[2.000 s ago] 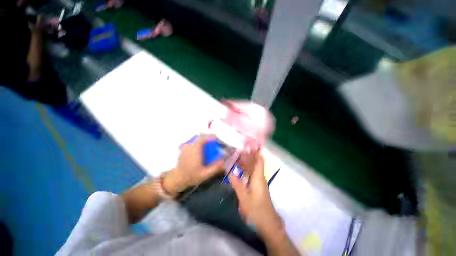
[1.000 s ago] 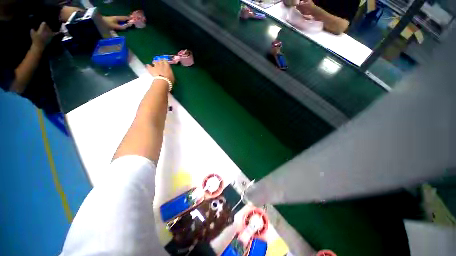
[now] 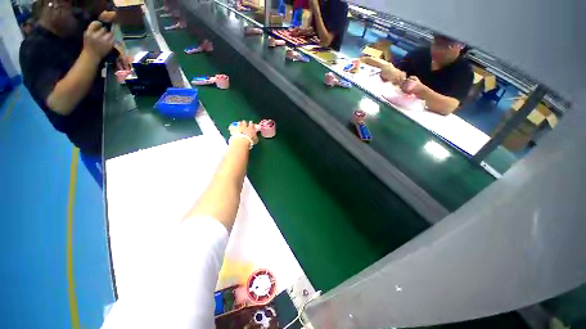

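Note:
My left hand, bare with a pale bracelet, reaches far forward over the green belt. Its fingers are over the blue handle of a pink fan unit lying on the belt, and the round head shows to the right of them. The fingertips are too small to see well. A second open fan unit lies at the bottom of the view, beside a dark patterned phone case. My right hand is not in view.
The white board lies under my arm. A blue bin and a black box stand beyond it. More fan units lie on the green belt and the far bench, where people sit. A person stands at left. A grey post crosses the lower right.
The view has lifted and shows more of the line. My left hand has gone from the blue end of a belt fan to over its handle. The fans near the phone are mostly out of view.

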